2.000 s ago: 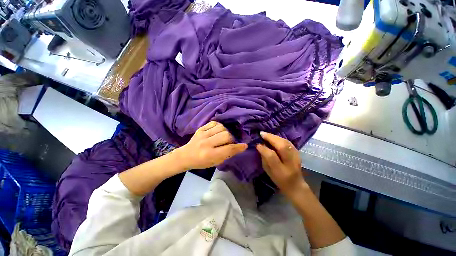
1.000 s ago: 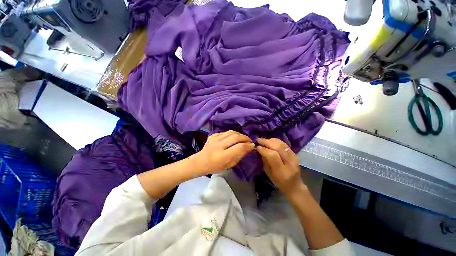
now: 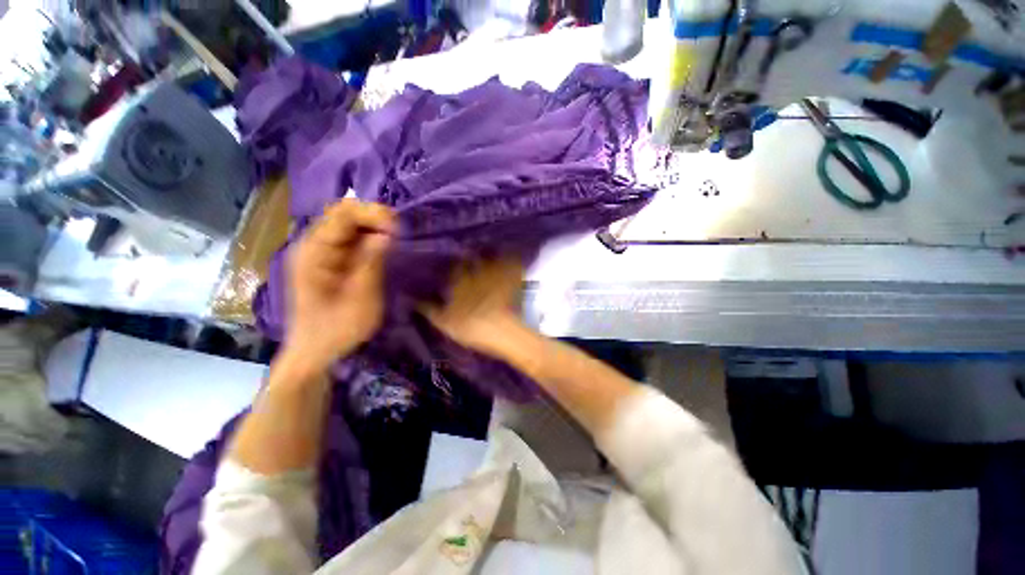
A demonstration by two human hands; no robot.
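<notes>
A heap of thin purple cloth (image 3: 483, 135) lies on the white table left of the sewing machine head (image 3: 776, 67). Its dark gathered seam (image 3: 506, 213) runs from near the needle area leftward toward my hands. My left hand (image 3: 343, 270) is raised at the cloth's left side, blurred, with its fingers closed at the left end of the seam. My right hand (image 3: 483, 301) is lower and to the right, blurred, against the cloth below the seam; its fingertips are partly hidden by cloth.
Green-handled scissors (image 3: 863, 169) lie right of the machine head. A measuring strip (image 3: 787, 309) runs along the table's front edge. Brown cardboard (image 3: 250, 253) and a neighbouring machine (image 3: 157, 157) are at left. More purple cloth (image 3: 208, 500) hangs below the table, near a blue crate (image 3: 67, 534).
My hands have moved apart, the left one up and to the left, the right one leftward. The gathered seam is now pulled straighter toward the left. The view has also turned.
</notes>
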